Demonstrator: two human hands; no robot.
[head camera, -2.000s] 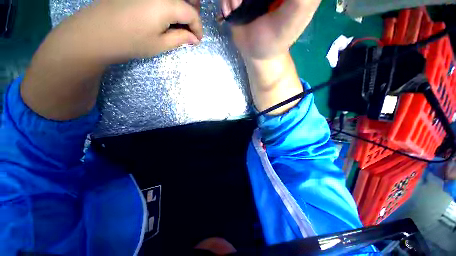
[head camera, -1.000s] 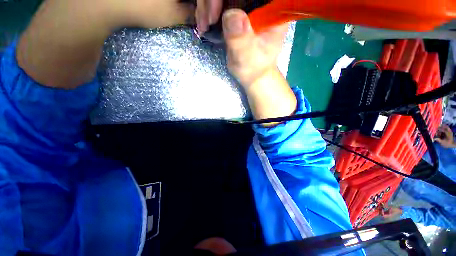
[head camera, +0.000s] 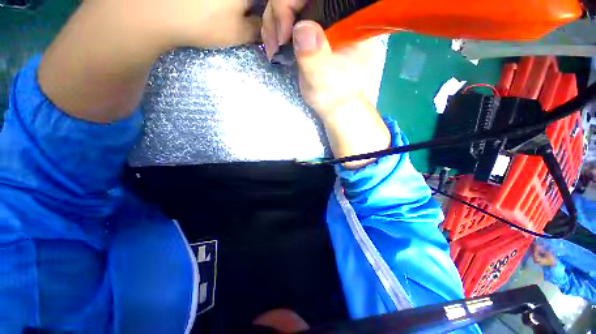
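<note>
My right hand (head camera: 327, 68) is at the top centre, gripping the orange-and-black handheld tool (head camera: 451, 18), whose orange handle points right. A small dark piece (head camera: 283, 57) shows below its fingertips; I cannot tell if it is the tool's end or a part. My left hand (head camera: 202, 23) is at the top left, close beside the right hand. Its fingertips are blurred and cut off by the top edge, so what it holds is hidden. The silvery bubble-wrap mat (head camera: 196, 111) lies below both hands.
A black cord (head camera: 418, 147) crosses my right wrist. To the right are a black box (head camera: 464, 127), a white scrap (head camera: 447, 91), red trays (head camera: 487, 254) and a small clear square (head camera: 412, 62) on the green bench. Another person's hand (head camera: 544, 256) shows at the far right.
Since two seconds ago, the orange handle has come into view, pointing right, and my right hand has turned. In the last second both hands have barely shifted.
</note>
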